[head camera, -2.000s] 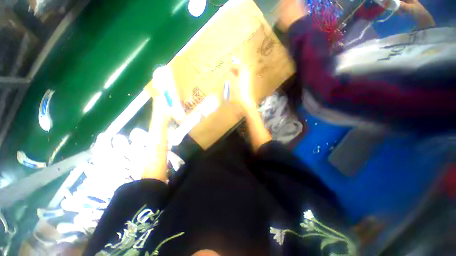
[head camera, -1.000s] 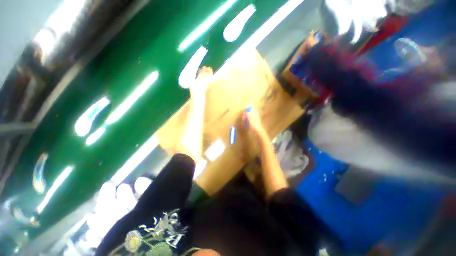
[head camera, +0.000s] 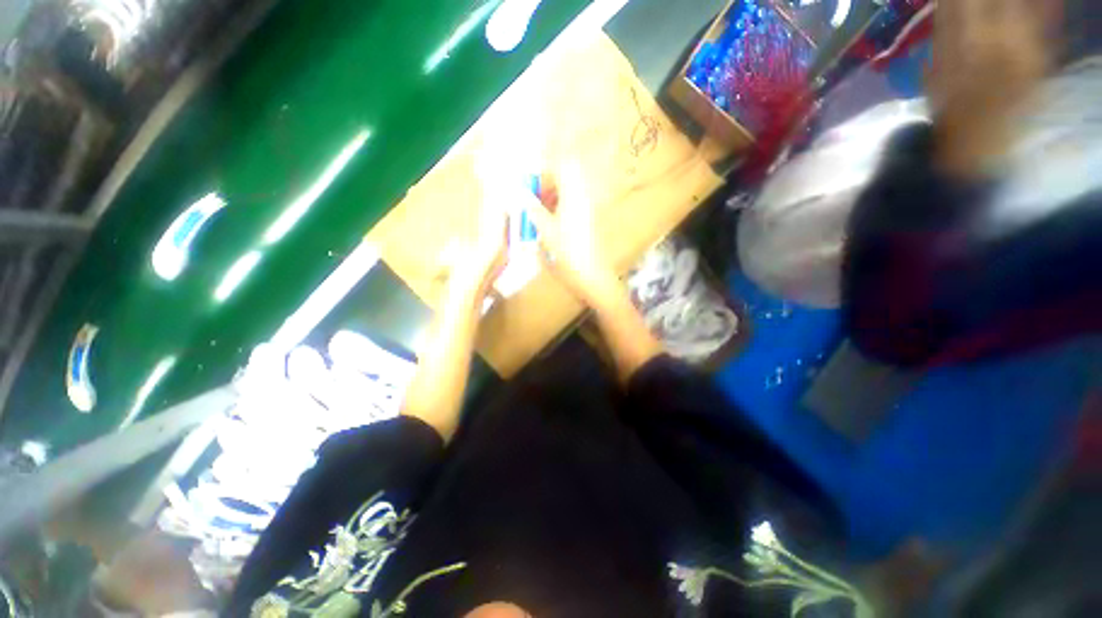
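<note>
My left hand (head camera: 486, 235) and my right hand (head camera: 570, 235) are close together over the tan cardboard (head camera: 659, 193). Both hands are washed out by glare. A blue battery cell (head camera: 528, 220) shows between them. My left hand appears closed on a white housing half, whose outline is lost in the glare. My right fingers are at the blue cell; their exact grip is unclear. A small white pad (head camera: 520, 269) lies on the cardboard just below the hands.
White housings (head camera: 260, 453) are heaped at left, beside my left forearm. The green belt (head camera: 284, 133) carries several white shells. An open box of blue cells with red wires (head camera: 755, 66) stands upper right. A coworker's blurred arm (head camera: 894, 254) is at right, beside white bags.
My left hand has come back from the belt to my right hand, and the shell it reached at is gone from the belt. The coworker's arm has moved right, uncovering the battery box.
</note>
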